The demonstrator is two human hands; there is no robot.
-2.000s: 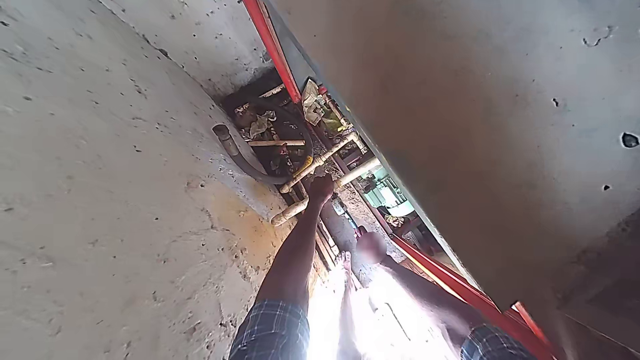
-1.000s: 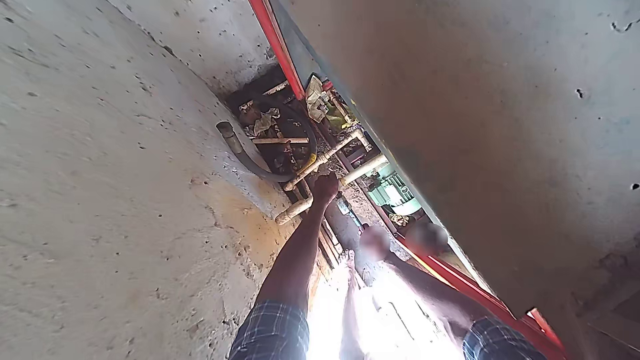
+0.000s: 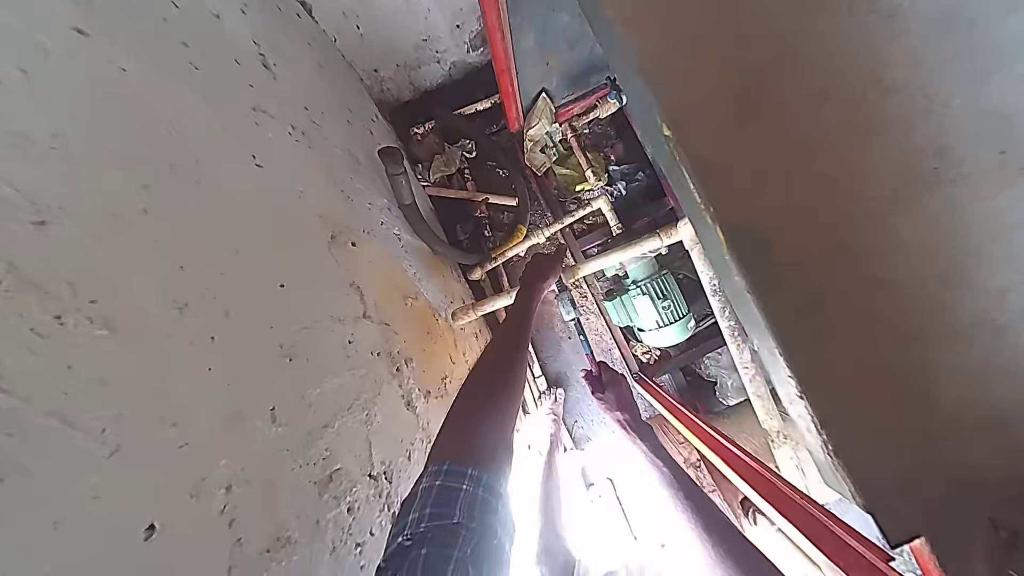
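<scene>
My left hand [image 3: 546,270] is closed around a cream plastic pipe [image 3: 624,254] that crosses the narrow gap, its fingers partly in shadow. Below it, my right hand [image 3: 610,386] grips the lower end of a slim hand tool [image 3: 582,340], whose exact kind I cannot tell. The tool's upper end lies near a dark fitting [image 3: 566,306] just under the left hand. A thinner cream pipe with an elbow [image 3: 552,230] runs above the left hand. To the right of both hands sits a green electric motor [image 3: 652,308].
A rough plastered wall [image 3: 240,320] rises at left; a smooth grey surface [image 3: 840,200] fills the right. Red metal bars [image 3: 502,64] stand above and run to the lower right. A curved grey hose [image 3: 412,208], a wooden stick [image 3: 472,194] and litter lie beyond. Bare feet show below, in glare.
The view has shifted, and more of the green motor shows. My left hand stays at the cream pipe. My right hand, blurred earlier, now shows more clearly with the tool.
</scene>
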